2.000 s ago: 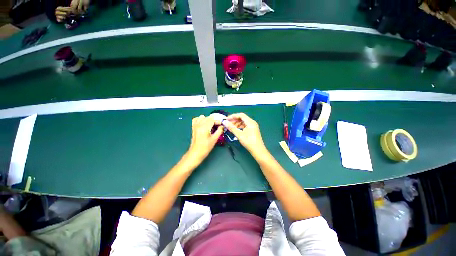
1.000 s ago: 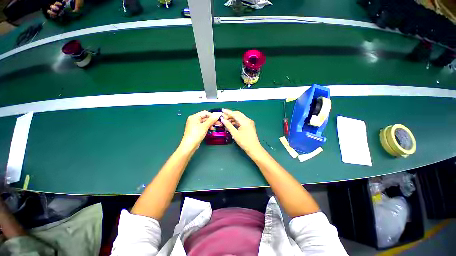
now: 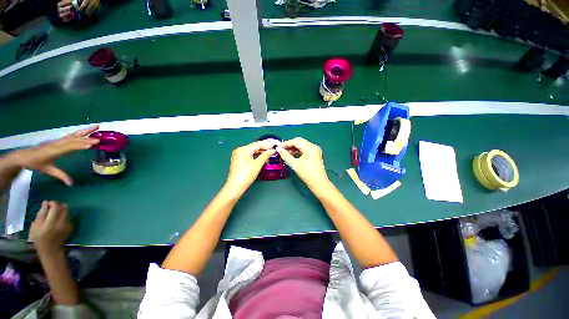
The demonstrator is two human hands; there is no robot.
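Observation:
A wired unit with a shiny magenta end towards me and a dark far end lies on the green bench in front of me. My left hand holds it from the left and my right hand from the right. The fingertips of both hands meet over its middle, near a small pale spot. The fingers hide most of the middle, so I cannot tell exactly what they pinch.
A blue tape dispenser, red screwdriver, white sheet and tape roll are at right. Another person's hand is near a magenta unit at left. A grey post rises ahead. More units stand beyond it.
Another person's hands and a magenta unit have appeared on the bench at left. The units beyond the white strip have shifted right, and a dark one has appeared. My hands have barely moved.

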